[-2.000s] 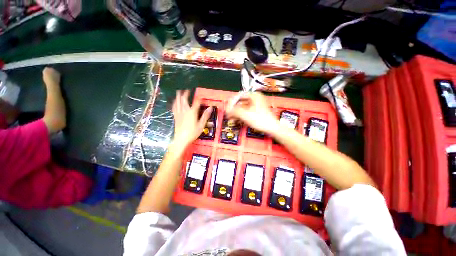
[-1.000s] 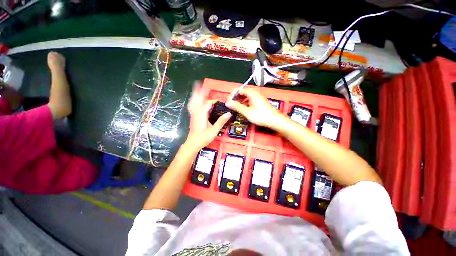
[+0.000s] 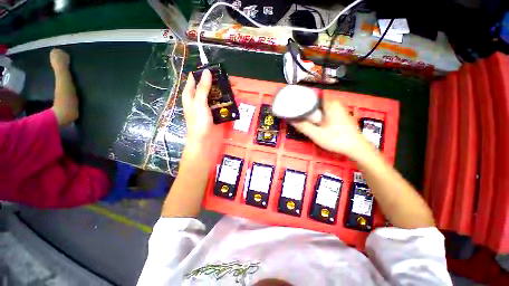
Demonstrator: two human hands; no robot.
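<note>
My left hand [image 3: 198,106] holds a black handheld device [image 3: 221,95] above the far left corner of the red-orange tray [image 3: 268,218]. A white cable [image 3: 202,47] is plugged into its far end. My right hand [image 3: 335,128] grips a blurred white and silver scanner-like tool [image 3: 297,103], its round pale end over the tray's far row. A white label [image 3: 244,117] shows in the far left pocket. Another device [image 3: 268,125] lies in the pocket beside it. Several devices with white labels fill the near row, such as this one [image 3: 259,184]. My right hand hides part of the far row.
A second white tool [image 3: 304,70] lies beyond the tray. A red-orange tray stack [image 3: 469,151] stands at the right. A black mouse [image 3: 304,27] and papers [image 3: 394,29] lie on the taped ledge [image 3: 240,38]. A person's arm [image 3: 66,89] rests on the green bench at the left.
My left hand has lifted the cabled device from the tray towards the left. My right hand has let go at the device and taken the tool from the tray's far right side.
</note>
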